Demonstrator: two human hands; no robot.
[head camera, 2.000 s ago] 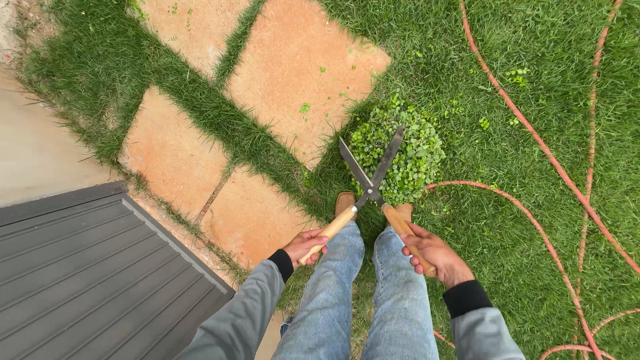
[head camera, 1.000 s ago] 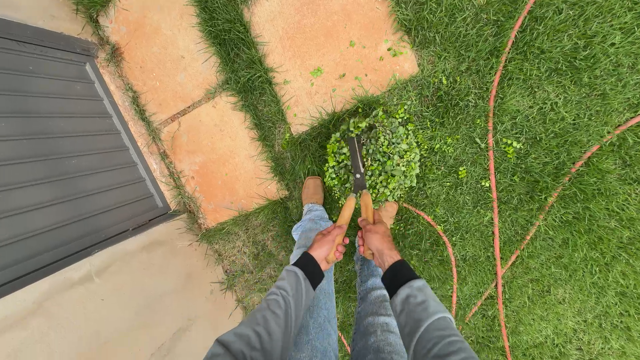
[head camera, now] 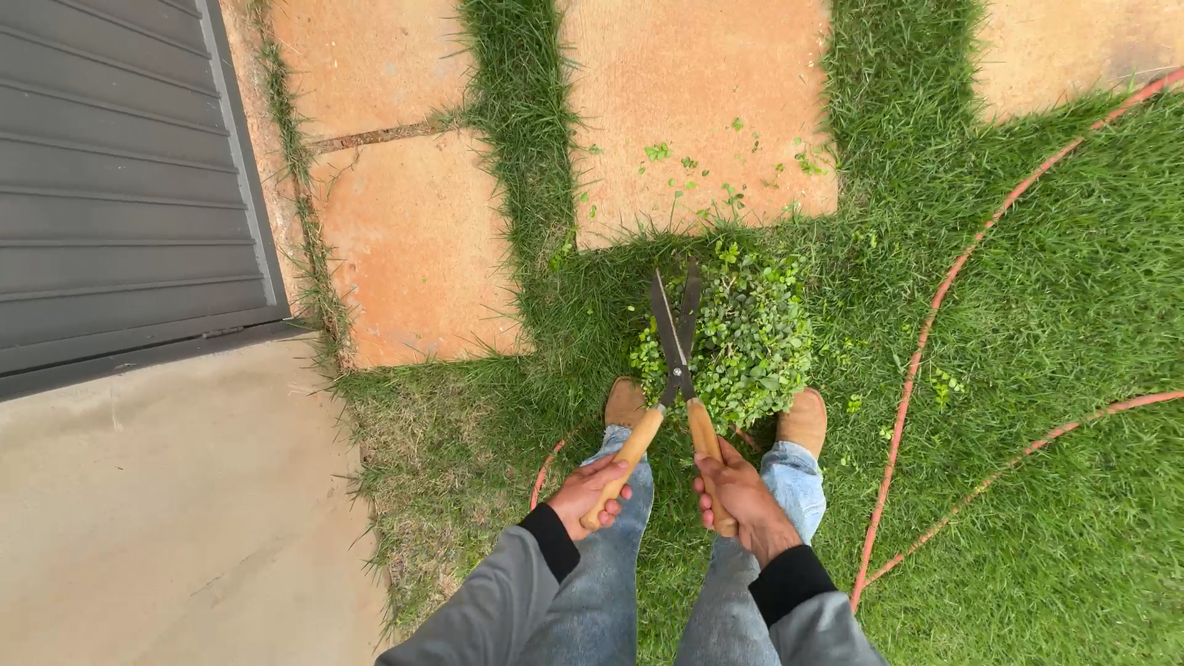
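My left hand (head camera: 594,494) grips the left wooden handle of a pair of hedge shears (head camera: 678,370), and my right hand (head camera: 740,495) grips the right one. The dark blades stand slightly apart and point away from me, over the left part of a small rounded shrub (head camera: 754,328) with light green leaves. My tan boots stand on either side of the near part of the shrub. Leaf clippings (head camera: 659,152) lie scattered on the square paving slab (head camera: 703,83) beyond it.
An orange hose (head camera: 928,324) curves over the grass at the right, and part of it shows between and beside my legs. More paving slabs (head camera: 421,250) lie at the upper left. A grey ribbed metal door (head camera: 120,185) and a concrete surface (head camera: 176,499) are at the left.
The handles came together a second ago and are now apart again, with the blades parted. The blades have moved to the shrub's left part. My feet stand wider apart. The view has turned.
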